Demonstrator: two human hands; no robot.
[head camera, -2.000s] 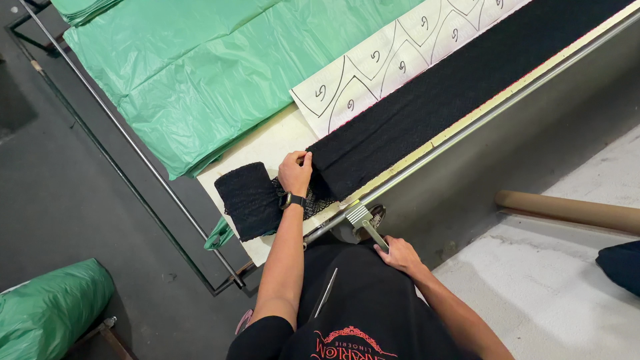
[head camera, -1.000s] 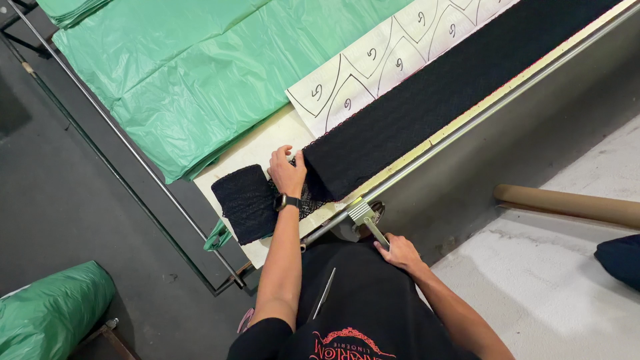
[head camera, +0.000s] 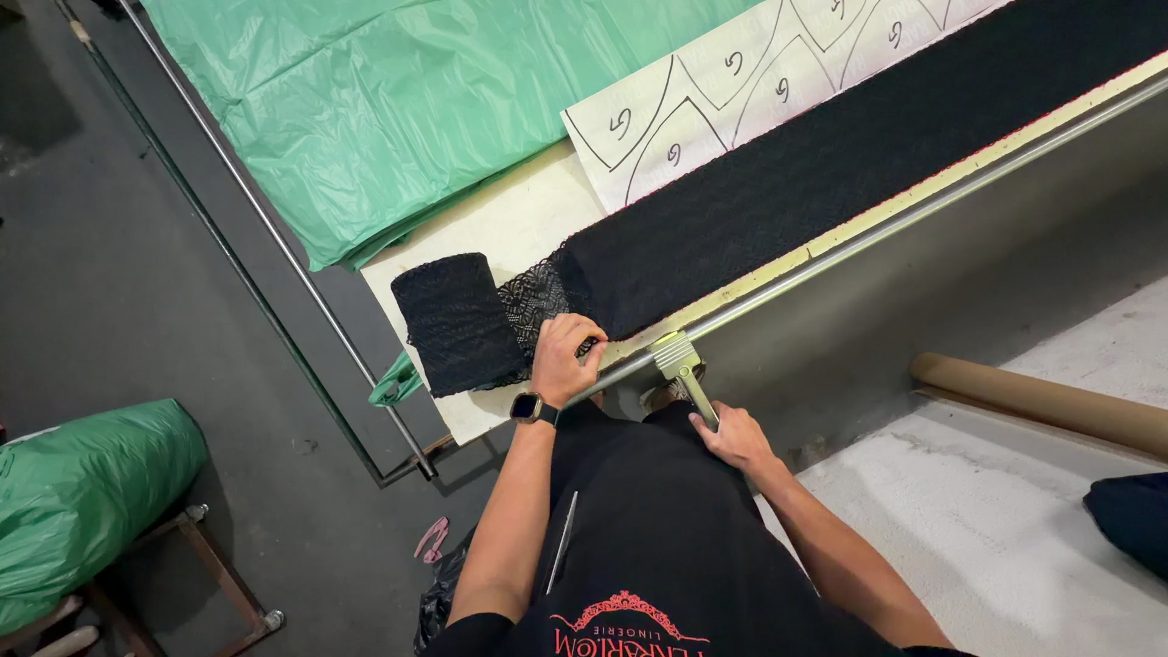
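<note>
Black lace fabric (head camera: 785, 182) lies in a long, layered strip along the table's near edge. At its left end a single sheer length of lace (head camera: 534, 301) runs to a folded or rolled black lace bundle (head camera: 459, 324). My left hand (head camera: 568, 356), with a watch on its wrist, pinches the lace at the near corner of the strip, finger and thumb close together. My right hand (head camera: 737, 436) is closed around the handle of a metal clamp-like fitting (head camera: 680, 360), whose ribbed head rests at the metal rail (head camera: 803, 274).
White paper with drawn pattern shapes (head camera: 703, 109) lies beyond the lace. Green plastic sheeting (head camera: 392, 109) covers the far left of the table (head camera: 511, 205). Metal bars (head camera: 246, 201) run beside it. A green wrapped bundle (head camera: 100, 502) and a cardboard tube (head camera: 1031, 401) are off to the sides.
My left hand has moved from the far corner of the strip's left end down to its near corner, leaving the sheer lace more exposed. My right hand stays on the handle.
</note>
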